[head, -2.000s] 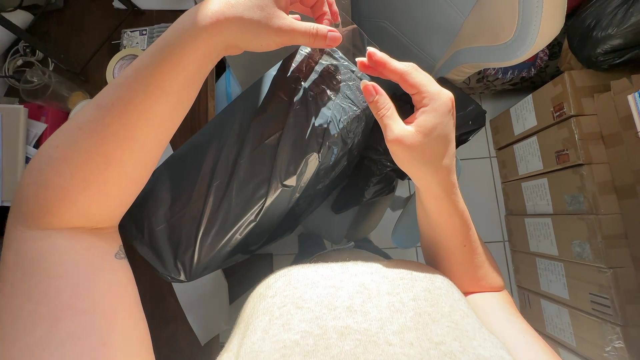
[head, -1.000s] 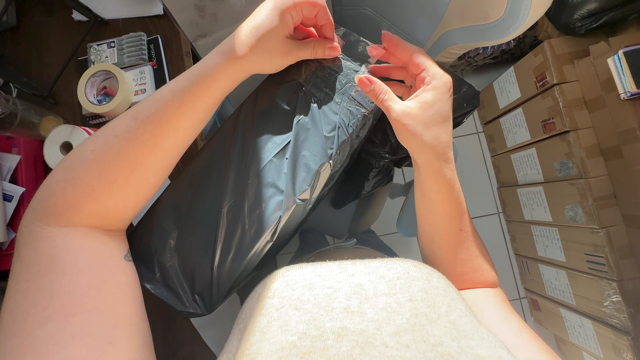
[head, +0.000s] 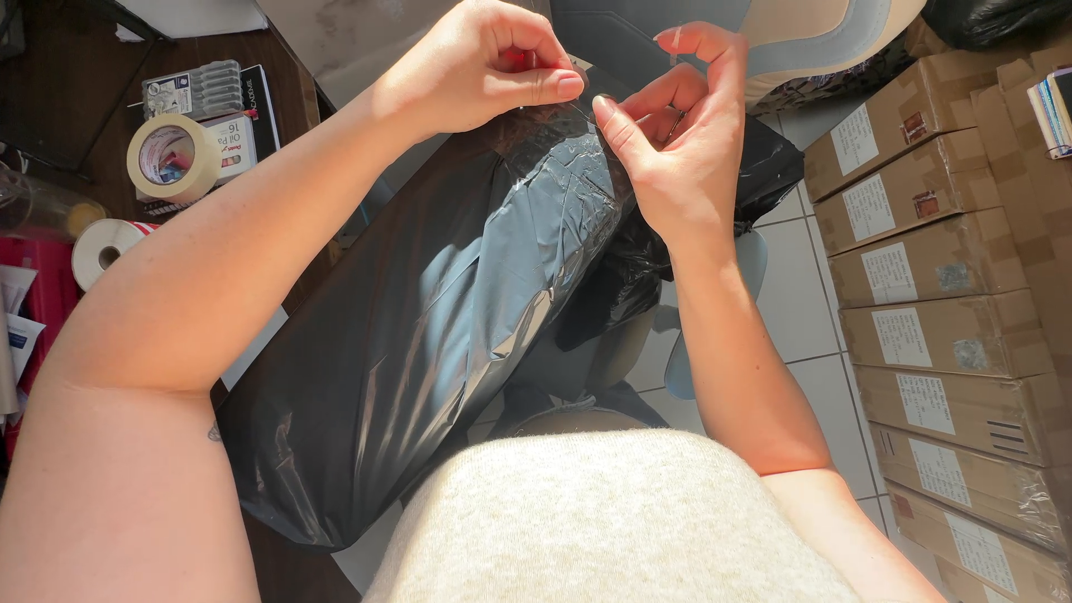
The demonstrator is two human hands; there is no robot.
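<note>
A large package wrapped in black plastic (head: 419,335) lies slanted in front of me, with clear tape (head: 578,151) stuck along its upper end. My left hand (head: 511,71) is at that end, thumb and fingers pinched on the clear tape. Close to its right, my right hand (head: 678,126) has its thumb tip at the tape's edge and its other fingers curled apart; a small strip of clear tape clings to the index fingertip. Whether the right thumb grips the tape is hard to tell.
Cardboard boxes (head: 900,335) with paper labels stand stacked at the right. A masking tape roll (head: 173,159), a pack of pens (head: 193,90) and a label roll (head: 105,251) lie at the left. A chair (head: 804,42) is beyond the package, above a tiled floor (head: 796,293).
My right hand's index finger has lifted away from the tape, and a small clear strip now shows on its tip. My left hand stays pinched at the package's upper end.
</note>
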